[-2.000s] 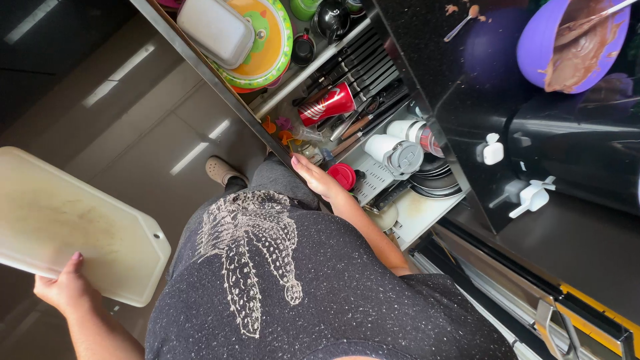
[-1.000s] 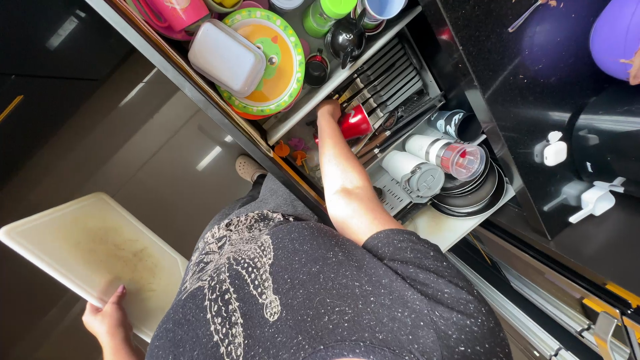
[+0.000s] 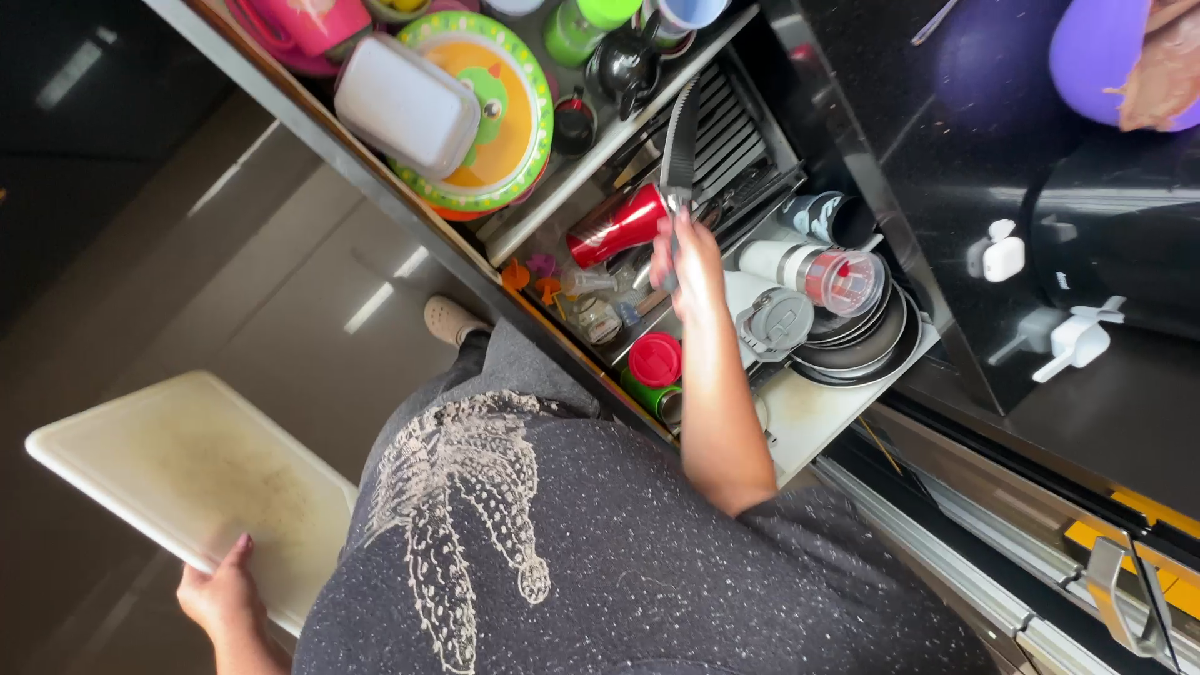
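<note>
My left hand [image 3: 225, 591] grips the lower edge of a stained white plastic cutting board [image 3: 211, 469], thumb on top, out to the left of my body. Over the open drawer, my right hand [image 3: 689, 262] is closed around the handle of a serrated knife [image 3: 682, 141], whose dark-looking blade points to the top of the view. Just left of the knife lies a red tumbler [image 3: 619, 225] in the drawer. A black slotted rack [image 3: 731, 117] is right of the blade. Below the tumbler sit small glass jars [image 3: 598, 319] and a red lid [image 3: 654, 360].
The drawer's front edge [image 3: 366, 178] runs diagonally beside me. It holds a colorful plate [image 3: 525, 122], a white container [image 3: 408, 103], a black teapot [image 3: 626, 70], cups and stacked black pans [image 3: 867, 352]. On the black counter are a purple bowl [image 3: 1078, 70] and a white measuring scoop [image 3: 1078, 342].
My right hand has gone from the drawer's front edge into the drawer, and now holds the serrated knife up. My left hand keeps holding the cutting board.
</note>
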